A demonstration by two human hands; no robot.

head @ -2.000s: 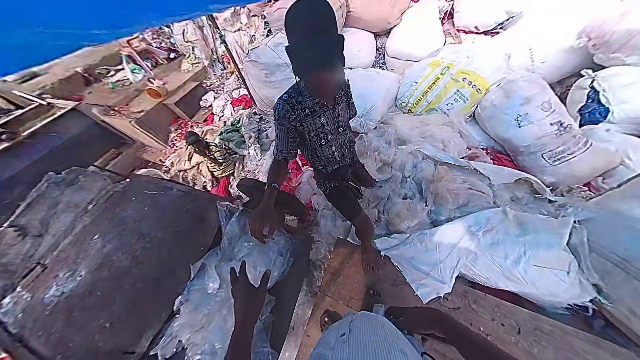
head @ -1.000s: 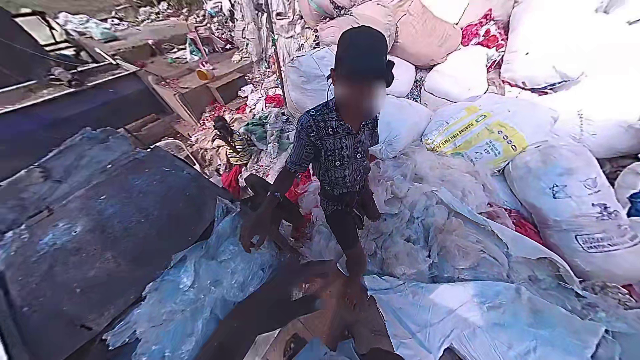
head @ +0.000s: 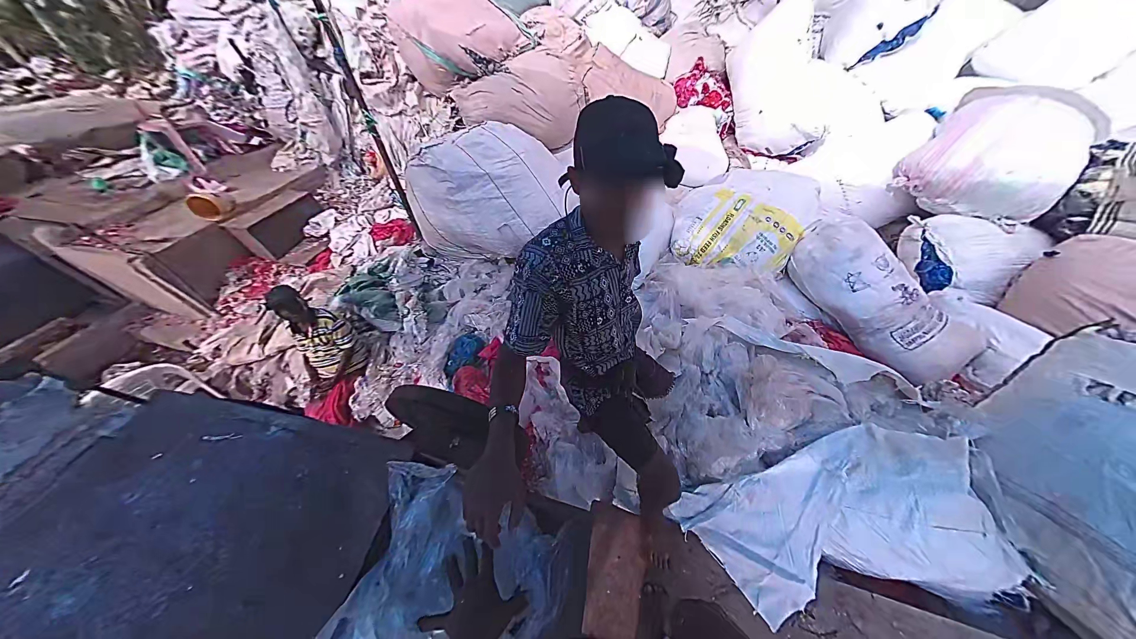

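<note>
My left hand (head: 477,596) is at the bottom edge, fingers spread, with nothing visible in it, over thin bluish plastic film (head: 415,524). My right hand cannot be made out; dark shapes at the bottom edge are unclear. Just above my left hand, another person's hand (head: 493,493) hangs down, its fingertips close to mine; whether they touch cannot be told. That person (head: 577,297) wears a black cap and a patterned short-sleeved shirt. Their bare foot rests by a wooden board (head: 612,568). A white woven plastic sheet (head: 879,515) lies right of the board.
A large dark panel (head: 195,515) covers the lower left. Clear plastic film (head: 754,382) is heaped behind the person, below stuffed white sacks (head: 887,302). Farther left, another person in a striped shirt (head: 327,348) is low among scraps, near wooden ledges (head: 169,231) and a thin pole (head: 368,115).
The view has shifted. My left hand, spread over the film two seconds ago, shows lower in the frame now. The arm stretched across the bottom one second ago is gone from there.
</note>
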